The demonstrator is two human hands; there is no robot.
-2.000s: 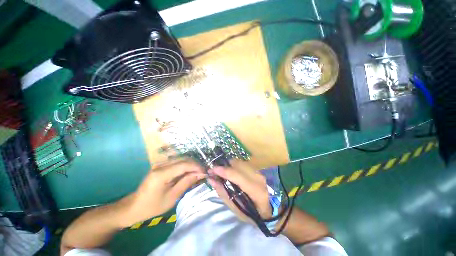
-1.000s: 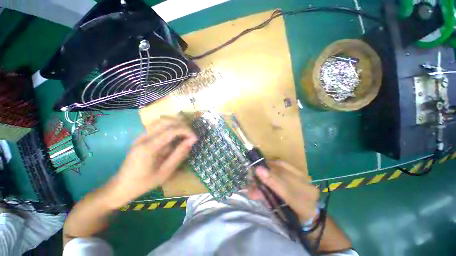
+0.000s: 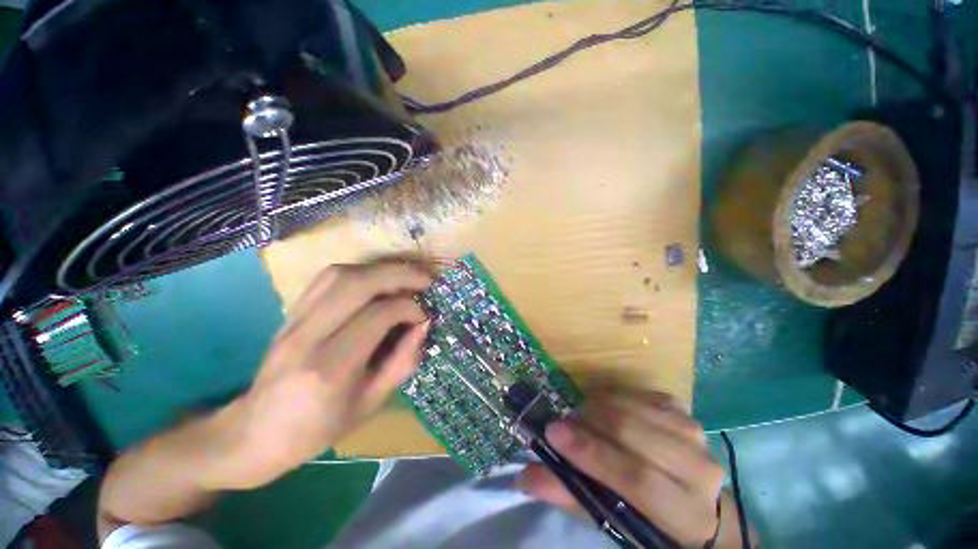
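A green circuit board panel with rows of small silvery parts lies tilted on the tan cardboard mat. My right hand holds a black soldering iron by its handle, low on the panel's right side. Its thin metal shaft points up and left across the panel. My left hand is at the panel's upper left edge, thumb and fingers bent close together. Whether the fingertips hold a thin wire or only the panel edge cannot be told.
A black fan with a wire guard stands at upper left. Brownish clippings lie before it. A brown bowl of silver scrap stands at right, by a black box. Small wired parts lie at left.
The view has moved closer. My left hand has come in to the panel's upper left edge. The iron, beside the panel's right edge a second ago, is now over the panel.
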